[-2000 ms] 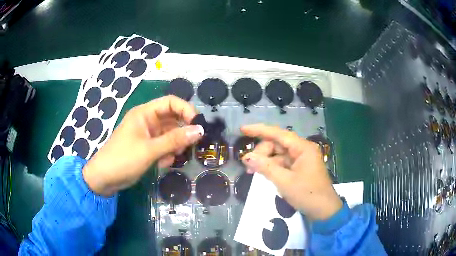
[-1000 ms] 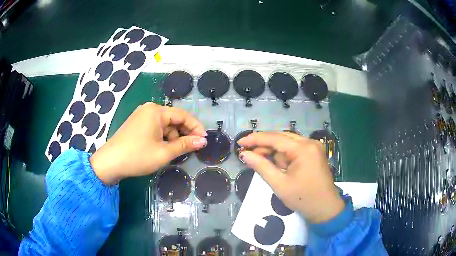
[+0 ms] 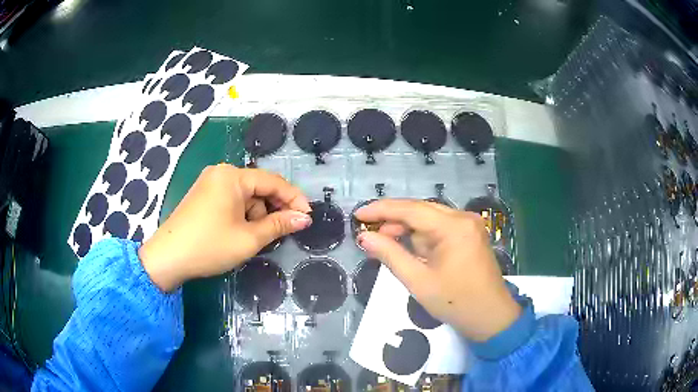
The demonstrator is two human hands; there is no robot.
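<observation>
A clear blister tray [image 3: 428, 174] lies in front of me with rows of round pockets. In the second row a black disc [image 3: 323, 228] covers a module. My left hand [image 3: 304, 217] has thumb and index finger pinched together at this disc's left edge. My right hand [image 3: 363, 228] is over the neighbouring pocket, with thumb and index tips slightly apart above a module showing gold. A white sticker sheet [image 3: 375, 346] with black notched discs lies under my right hand and wrist; whether the hidden fingers grip it cannot be seen.
Overlapping spare sticker sheets [image 3: 177, 153] lie left of the tray across the white strip [image 3: 61, 109]. A small yellow tape mark [image 3: 233, 93] is beside them. Stacked clear trays [image 3: 612, 199] fill the right side. A black box [image 3: 27, 172] stands at the far left.
My left hand has brought a black disc from above the tray down onto the second-row module, whose gold parts are now covered. My right hand and the sheet have shifted slightly left.
</observation>
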